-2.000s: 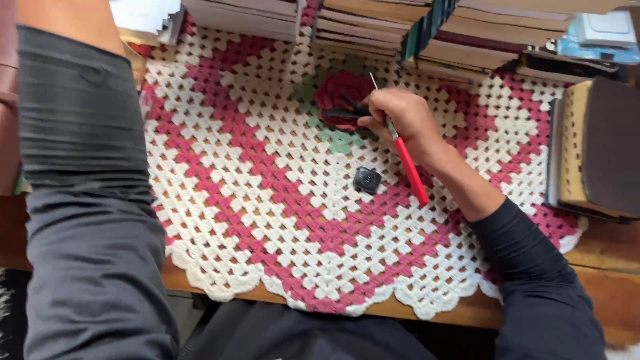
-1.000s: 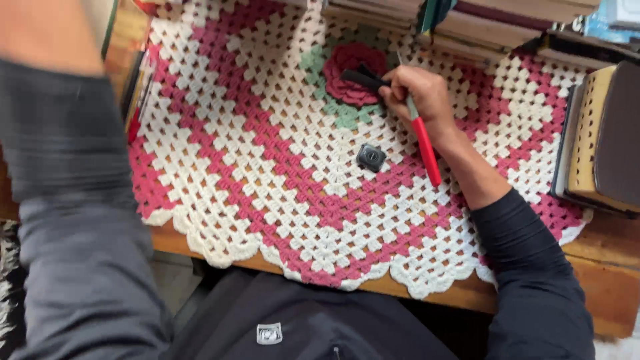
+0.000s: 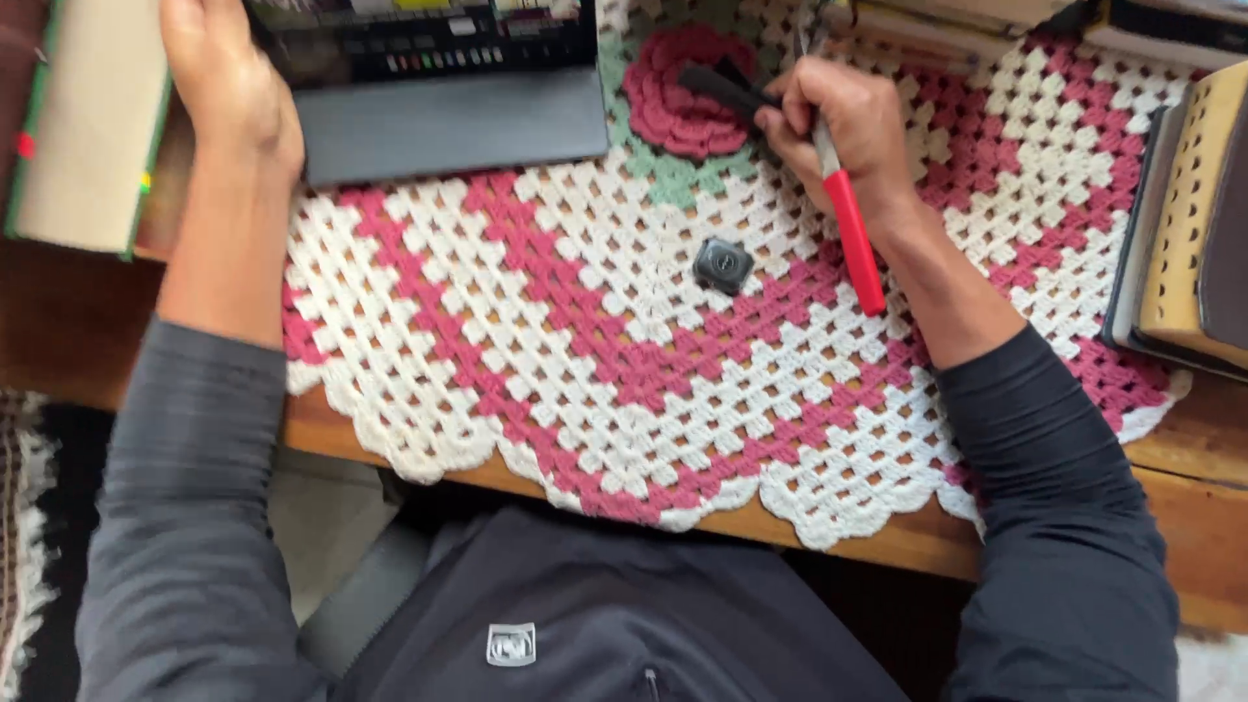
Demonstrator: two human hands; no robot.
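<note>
My left hand [image 3: 234, 88], at the upper left, grips the left edge of a dark device with a lit screen [image 3: 429, 44] and a flat dark lower part [image 3: 453, 127]. My right hand [image 3: 848, 127] holds a slim tool with a red handle [image 3: 855, 244] and a metal upper end, along with a black strap [image 3: 726, 93] that lies over the crocheted rose [image 3: 682, 88]. Below the rose, a small black square watch body [image 3: 723, 265] rests on the crocheted doily [image 3: 634, 429]. The tool's tip is blurred, so its kind is unclear.
A thick book with a green cover edge [image 3: 93, 117] is at the left, beside my forearm. Thick books with dark covers [image 3: 1194, 224] lie at the right. More books [image 3: 1170, 34] line the back. The wooden table edge [image 3: 877, 546] runs below the doily's scalloped border.
My left hand, raised at the left before, now holds the screen device over the doily's upper left. My right hand still holds the red-handled tool and black strap near the rose.
</note>
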